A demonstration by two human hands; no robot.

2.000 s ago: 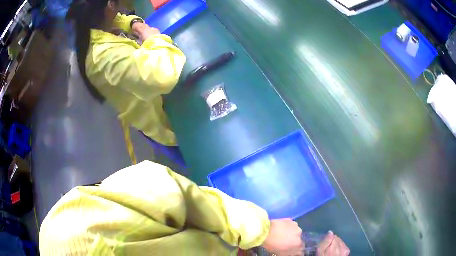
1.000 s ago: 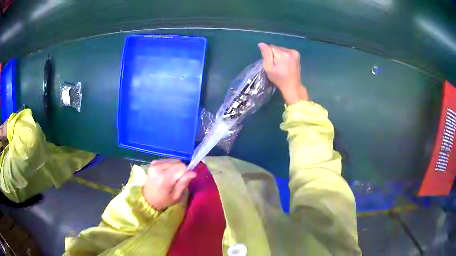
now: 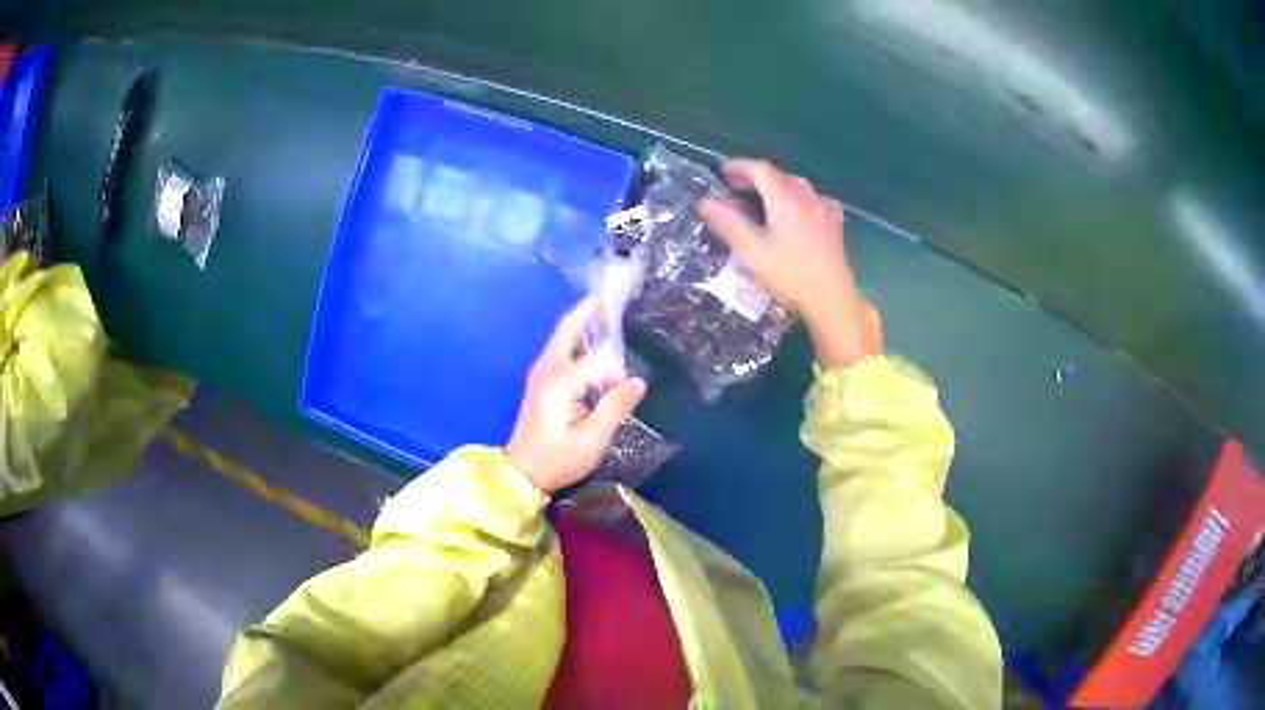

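A large clear plastic bag with a white label and small dark and silvery metal parts lies at the right wall of an empty blue plastic tray. My left hand holds the gathered, whitish end of the bag near the tray's right side. My right hand is over the bag's upper right part, fingers bent and apart; whether it grips the film is hard to tell. A smaller bag of parts lies partly hidden behind my left hand.
A small labelled bag and a black slim screwdriver lie at the left on the green bench. Another person's yellow sleeve is at the left edge. A red-orange board stands lower right. A small shiny ring-like piece lies right.
The view has turned back over the bench. The bag, stretched between both hands a second ago, now lies wider beside the tray. My left hand has moved up and right, closer to my right hand.
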